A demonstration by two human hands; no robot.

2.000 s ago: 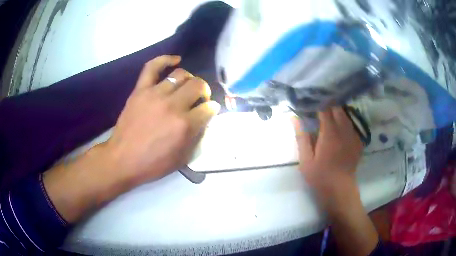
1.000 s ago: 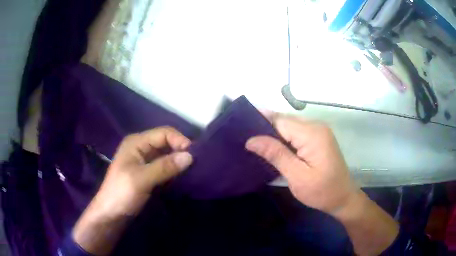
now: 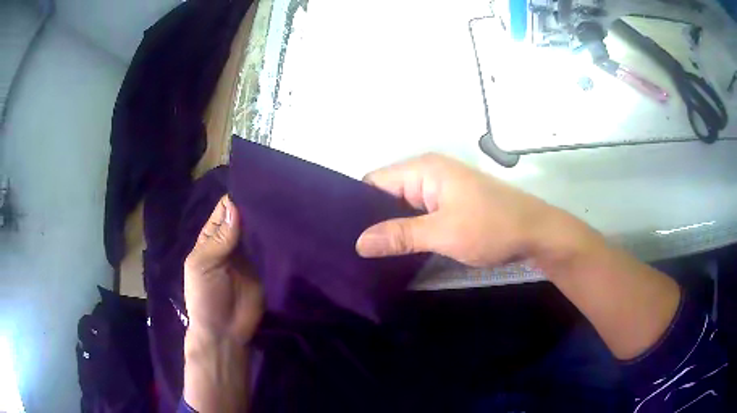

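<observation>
The dark purple garment [image 3: 307, 218] is held up over the table's front left edge, its flat squared end spread between my hands. My right hand [image 3: 444, 211] pinches its right side, thumb on top and fingers behind. My left hand [image 3: 220, 278] is at its left side, fingertips up against the cloth; part of the hand is hidden behind the cloth. The rest of the garment hangs down over the lap and to the left.
The sewing machine's needle area [image 3: 558, 24] is at the top right. Pink-handled snips [image 3: 642, 83] and black-handled shears [image 3: 701, 101] lie beside it on the white table [image 3: 380, 89]. More dark cloth [image 3: 166, 105] hangs along the left table edge. A printed ruler [image 3: 485, 277] runs along the front edge.
The cloth was at the machine, then came down to the front edge in both hands. Since then its end has turned and opened flatter, and my left hand has moved to its left side.
</observation>
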